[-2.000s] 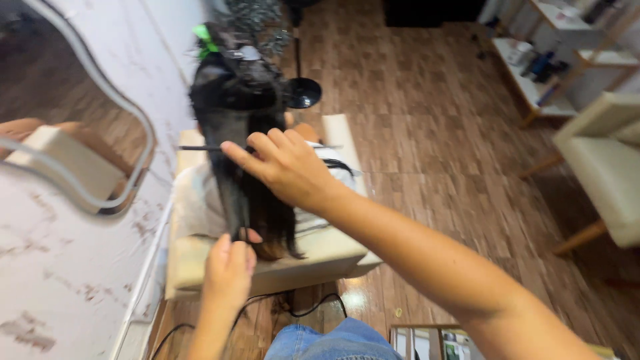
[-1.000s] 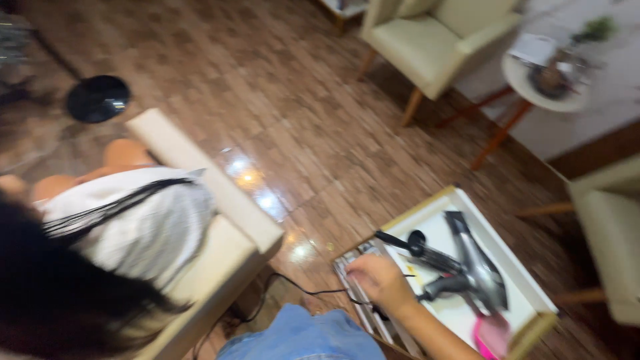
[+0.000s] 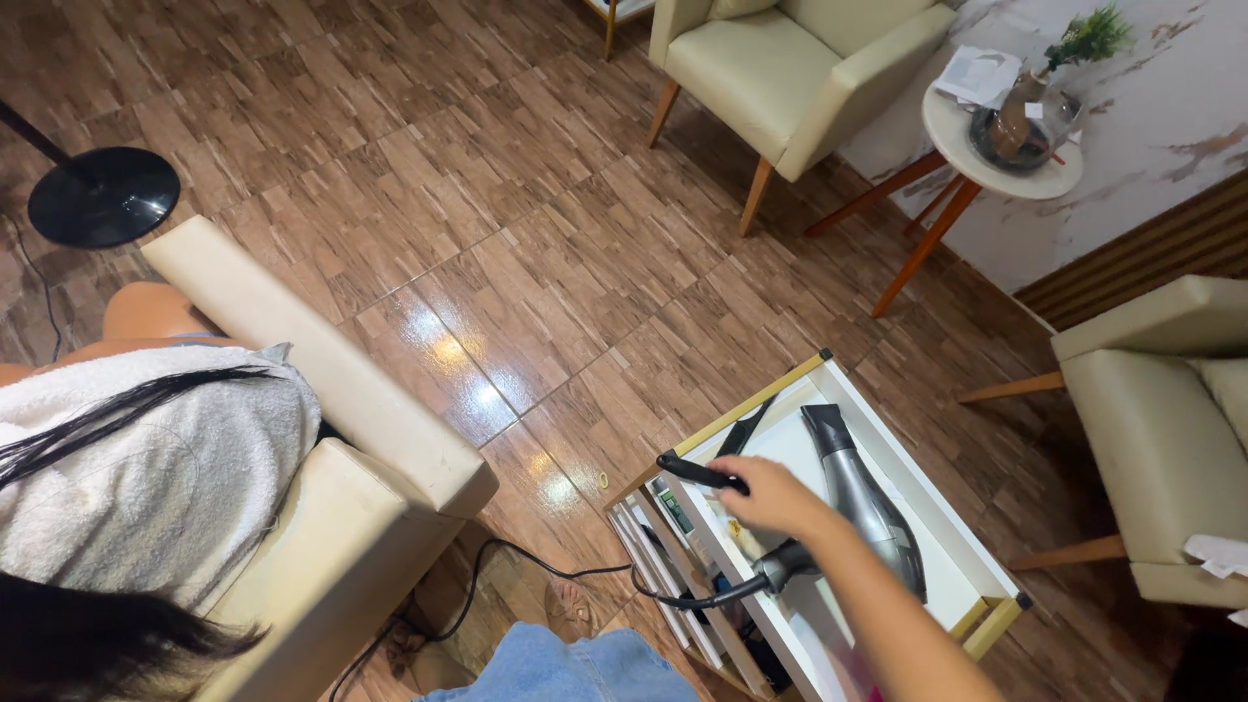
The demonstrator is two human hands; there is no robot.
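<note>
My right hand (image 3: 770, 495) is over the white trolley tray (image 3: 936, 468) at lower right, its fingers closed on a black handle (image 3: 697, 472) whose kind I cannot tell. A grey hair dryer (image 3: 868, 507) with a black nozzle lies in the tray beside my forearm, and a dark flat comb-like tool (image 3: 746, 431) lies behind my fingers. At the left, a seated person has a white towel (image 3: 146, 458) over the shoulders, a thin strand of wet black hair (image 3: 127, 414) across it and a thicker dark lock (image 3: 107, 624) below. My left hand is out of view.
The cream salon chair (image 3: 331, 361) stands between the seated person and the trolley. A black cable (image 3: 478, 575) runs over the floor to the trolley. Farther off are a black round stand base (image 3: 104, 195), cream armchairs (image 3: 751, 73) and a small round table (image 3: 1048, 180) with a vase.
Two seconds ago both my hands were at the dark hair, one with a thin dark tool. The view has swung right to the trolley. My right hand now holds a black handle over the tray.
</note>
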